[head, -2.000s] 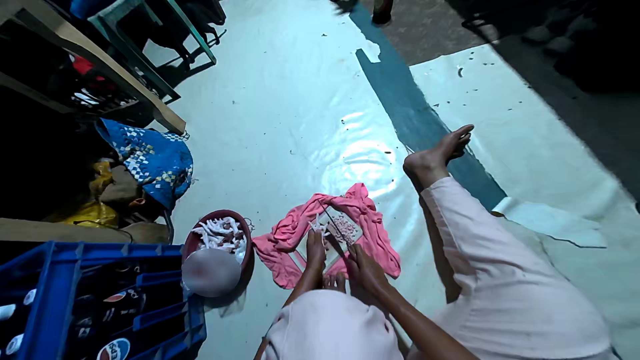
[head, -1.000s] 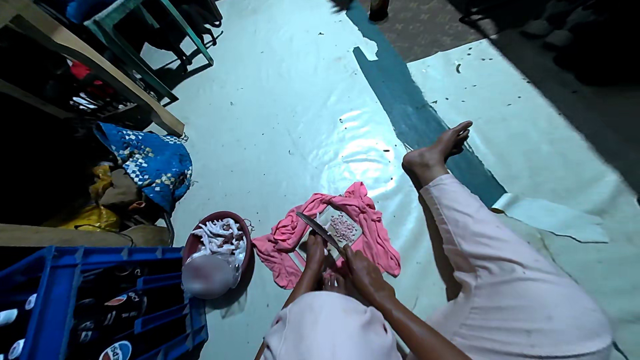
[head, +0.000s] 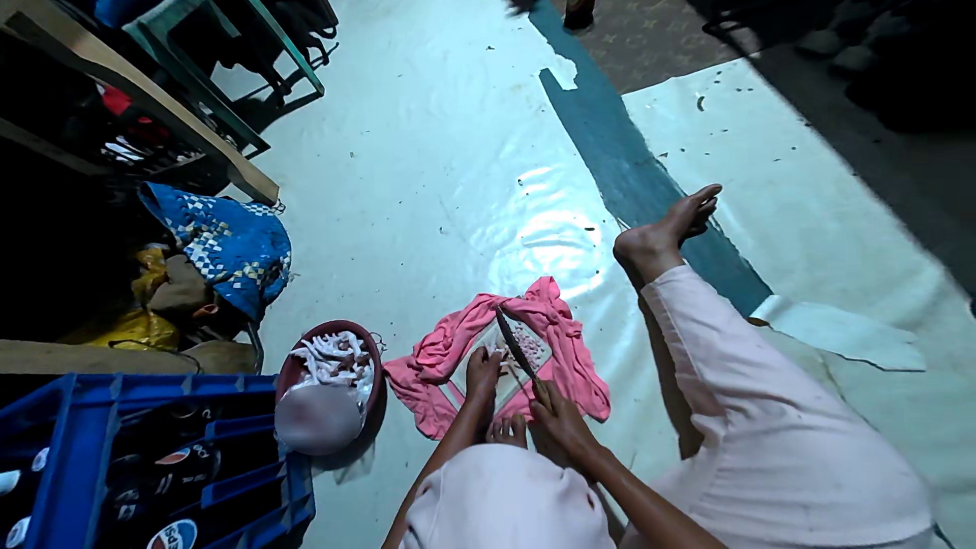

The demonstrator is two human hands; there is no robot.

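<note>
My right hand point(head: 560, 415) is closed around the handle of a knife point(head: 515, 341), its dark blade pointing up and to the left. Under the blade lies a pale board point(head: 507, 385), with a pink cloth point(head: 583, 366) bunched around it. Small pale chopped pieces point(head: 528, 341) cover the board's far part. My left hand point(head: 483, 374) rests at the board's left side, fingertips at some pale strips; how firmly it holds them is hard to see. A dark red basin point(head: 374, 396) to the left holds white strips point(head: 335, 357) and a round, blurred pale thing point(head: 319, 418).
A blue plastic crate point(head: 88, 427) with bottles stands at the lower left. Behind it are a blue patterned bag point(head: 236, 252) and a wooden beam point(head: 152, 91). A green metal frame point(head: 301, 69) stands at upper left. My bare foot point(head: 663, 232) lies outstretched to the right on the pale floor sheet.
The knife's blade has turned from a slant toward the left to a steeper angle across the board. Both hands remain at the board.
</note>
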